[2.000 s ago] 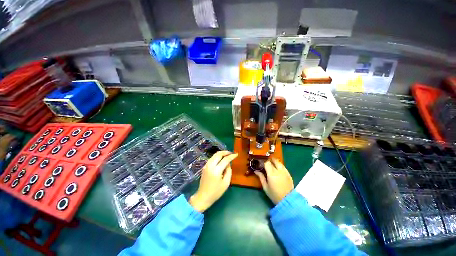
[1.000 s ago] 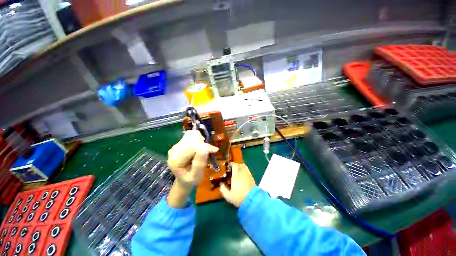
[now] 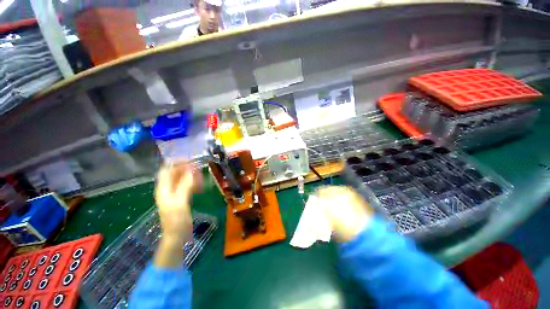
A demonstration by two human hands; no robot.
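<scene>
The toggle press (image 3: 238,181) stands on its orange-brown base (image 3: 256,235) near the middle, its red-tipped lever (image 3: 211,122) up. My left hand (image 3: 176,187) is blurred in the air left of the press, over the left clear tray; I cannot tell if it holds anything. My right hand (image 3: 342,210) is blurred, right of the press over the white paper (image 3: 310,226); its fingers and anything in them cannot be made out. The right clear tray stack (image 3: 422,187) has dark discs in many pockets. The left clear tray (image 3: 123,259) is partly hidden by my left arm.
A red tray with rings (image 3: 45,271) lies far left, a blue-cased device (image 3: 35,222) behind it. A white control box (image 3: 283,158) stands behind the press. A red tray (image 3: 473,89) tops more clear trays at the back right. A person (image 3: 208,18) is beyond the shelf.
My left hand has left the lever and moved left; the lever is up. My right hand has moved right, away from the press nest to over the paper. The view has shifted.
</scene>
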